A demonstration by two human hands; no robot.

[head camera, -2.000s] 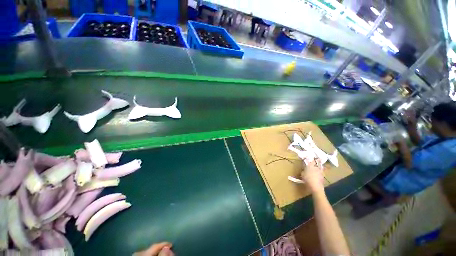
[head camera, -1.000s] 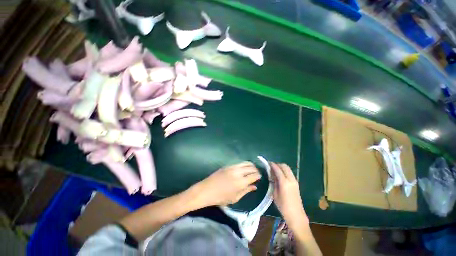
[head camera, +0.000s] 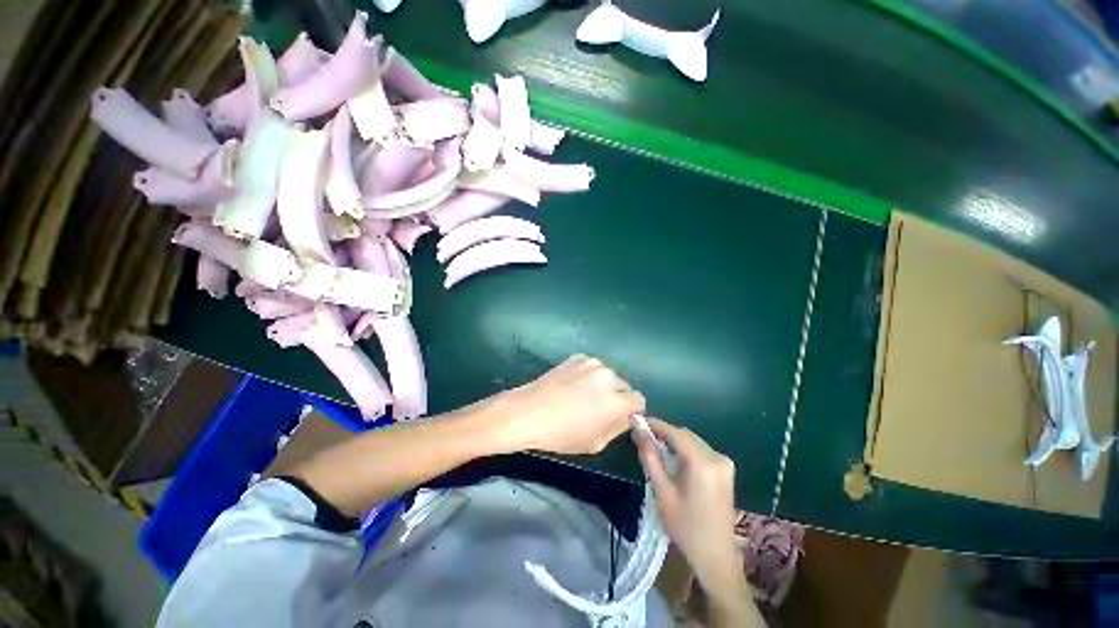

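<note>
A white headband shell (head camera: 623,589) is held above my lap at the bench edge, its curve hanging down with a thin black wire near it. My right hand (head camera: 693,491) grips its upper end. My left hand (head camera: 577,405) is closed with its fingertips at that same end; whether it grips the shell is hidden. A heap of pink headband covers (head camera: 356,172) lies at the left of the bench, with two covers (head camera: 493,255) side by side at its right.
A cardboard sheet (head camera: 969,368) at right bears white wired shells (head camera: 1058,399). White eared parts (head camera: 650,37) lie on the green conveyor (head camera: 834,86). Stacked cardboard dividers (head camera: 104,160) stand at far left. A blue crate (head camera: 203,478) and a box with pink pieces (head camera: 773,552) are below the bench.
The view has swung left and down. My hands have come together at the shell's upper end. Earlier my right hand was over the shells on the cardboard; now it holds one above my lap.
</note>
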